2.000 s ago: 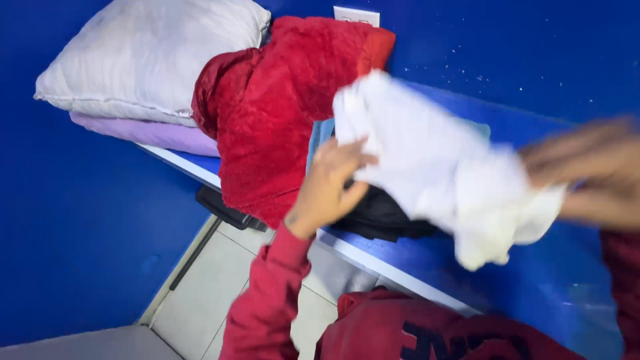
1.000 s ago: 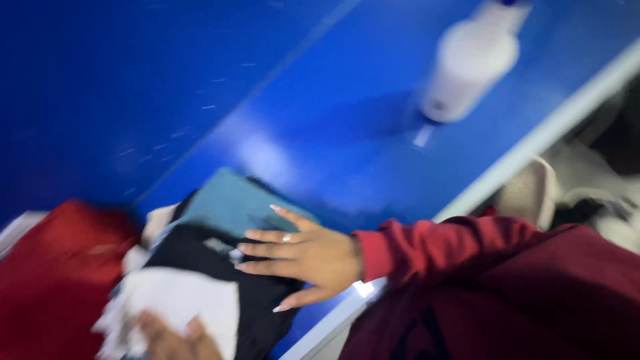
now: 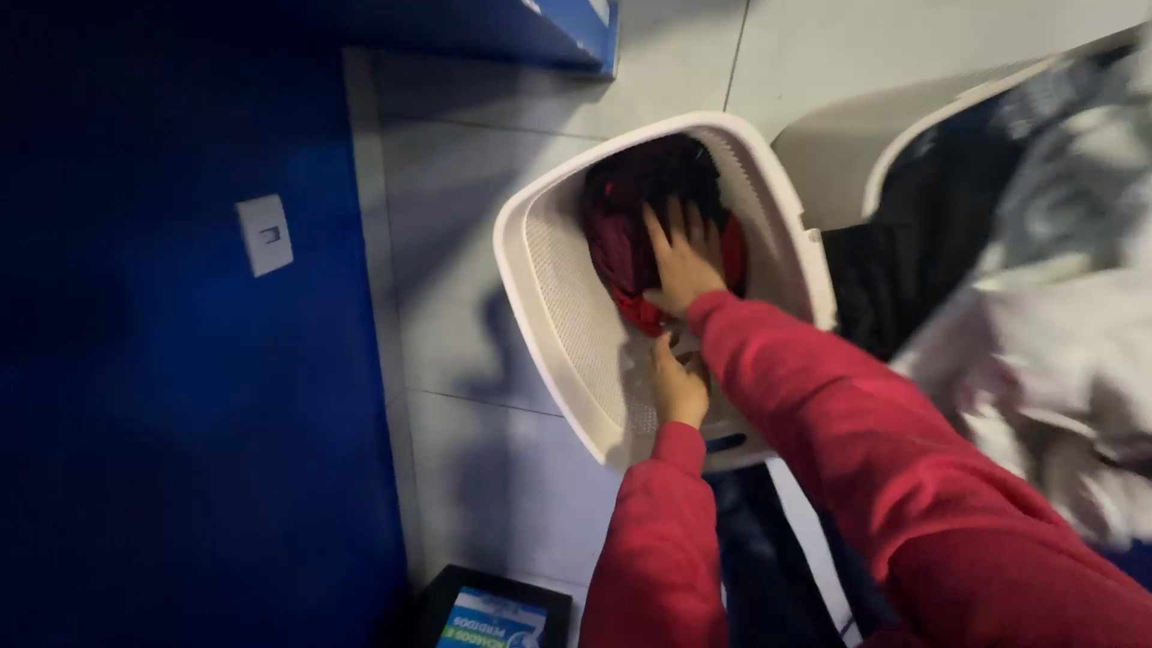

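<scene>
Both my hands are inside a white plastic laundry basket (image 3: 562,360) on the tiled floor. My right hand (image 3: 686,261), fingers spread, lies on a pile of dark maroon and black cloth (image 3: 621,216) with bright red parts. My left hand (image 3: 679,387) is lower in the basket, at the near edge of the pile; its fingertips are partly hidden, and whether it grips any cloth cannot be told.
A blue wall with a white wall plate (image 3: 265,235) stands at the left. White and grey cloth (image 3: 1071,333) spills over a second light container (image 3: 909,144) at the right. A black-edged box (image 3: 499,612) bearing writing sits at the bottom.
The view has swung from the blue bench to the floor. My hands have left the white, black and teal cloths and are now in the basket.
</scene>
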